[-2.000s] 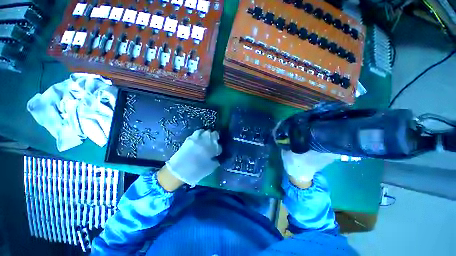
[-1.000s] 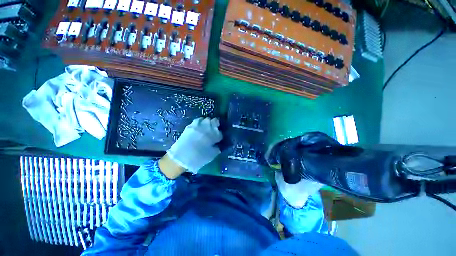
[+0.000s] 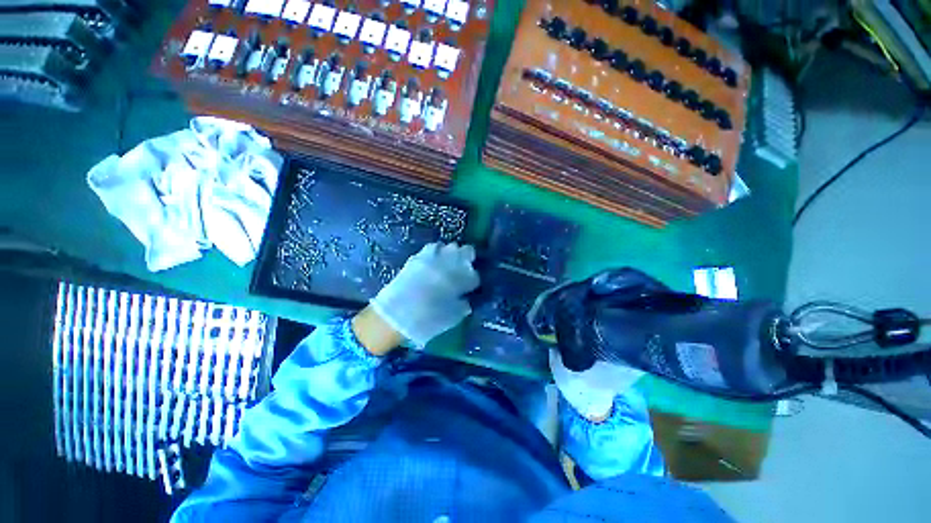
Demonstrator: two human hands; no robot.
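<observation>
The flat black jig cover plate (image 3: 524, 230) lies on the green mat, with small silver and dark parts in its two openings. My left hand (image 3: 427, 294), in a white glove, is at the plate's left edge beside the screw tray (image 3: 337, 276); its fingertips are bunched and I cannot tell whether they hold anything. The black tray holds many tiny silver screws. My right hand (image 3: 592, 386), white-gloved with dark fingertips, is wrapped round the front of the dark electric screwdriver (image 3: 664, 342), over the plate's lower right. The screwdriver hides its own tip and part of that hand.
Left-hand bakelite trays (image 3: 337, 138) and right-hand bakelite trays (image 3: 613, 174) are stacked behind. A white cloth (image 3: 194, 194) lies left of the screw tray. Striped silver-white rows (image 3: 153, 368) are at lower left. A small silver-white piece (image 3: 715, 283) lies at right. A cable trails from the screwdriver.
Since two seconds ago the screwdriver and my right hand have moved from the plate's right side to its lower right. My left hand stays by the plate's left edge. The view has shifted slightly.
</observation>
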